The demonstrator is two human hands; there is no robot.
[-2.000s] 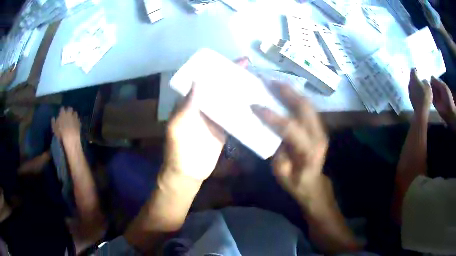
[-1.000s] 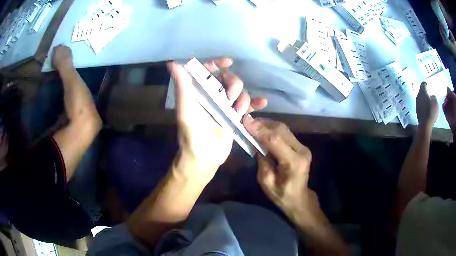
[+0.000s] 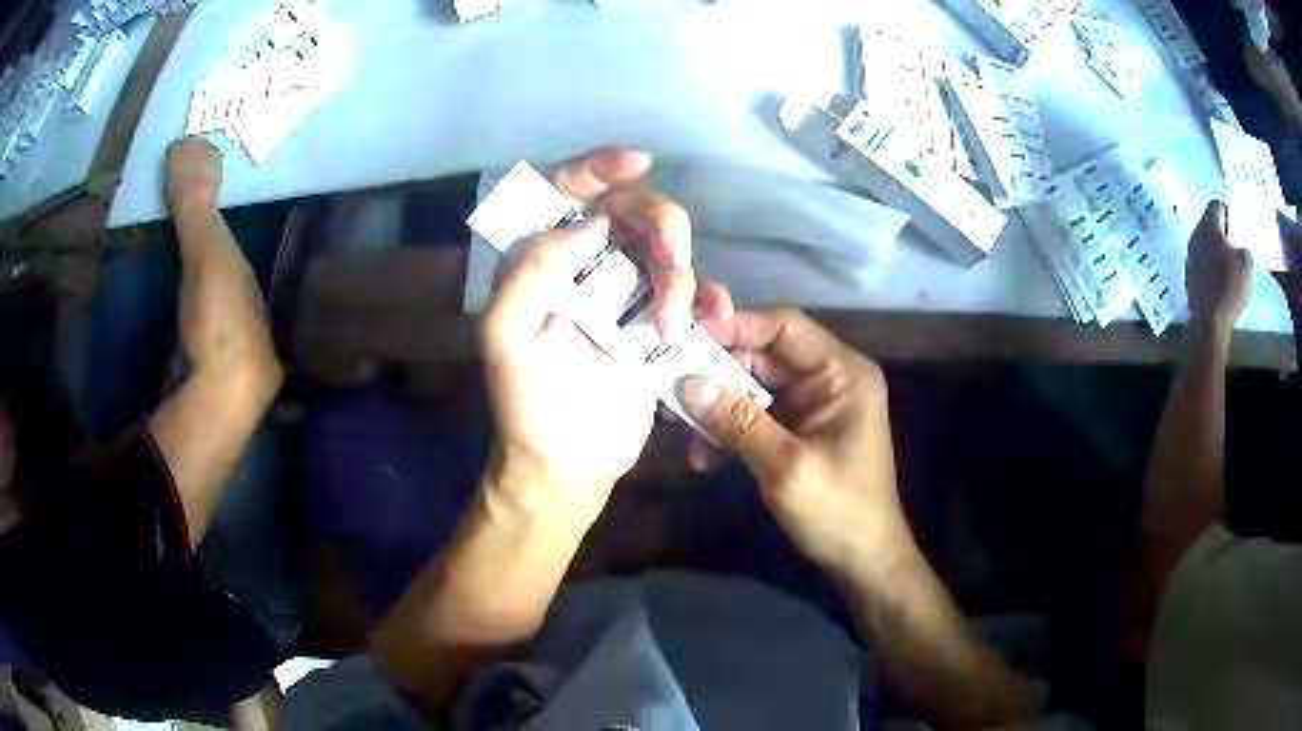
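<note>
A narrow white printed carton (image 3: 607,286) with short dark bars is held above my lap, tilted from upper left to lower right. My left hand (image 3: 571,343) is wrapped around its upper and middle part, fingers across its face. My right hand (image 3: 800,414) pinches its lower right end between thumb and fingers. The fingers hide much of it, so I cannot tell whether it is folded flat or open.
Label sheets (image 3: 1121,236) lie fanned at the table's right front, beside a white carton (image 3: 914,186). More sheets (image 3: 271,79) lie at the left. A person's arm (image 3: 221,300) is at left; another person's hand (image 3: 1218,271) holds sheets at right.
The carton has turned from edge-on to show its printed face. My right thumb now lies on its lower end. The left person's hand has moved slightly to touch the sheets.
</note>
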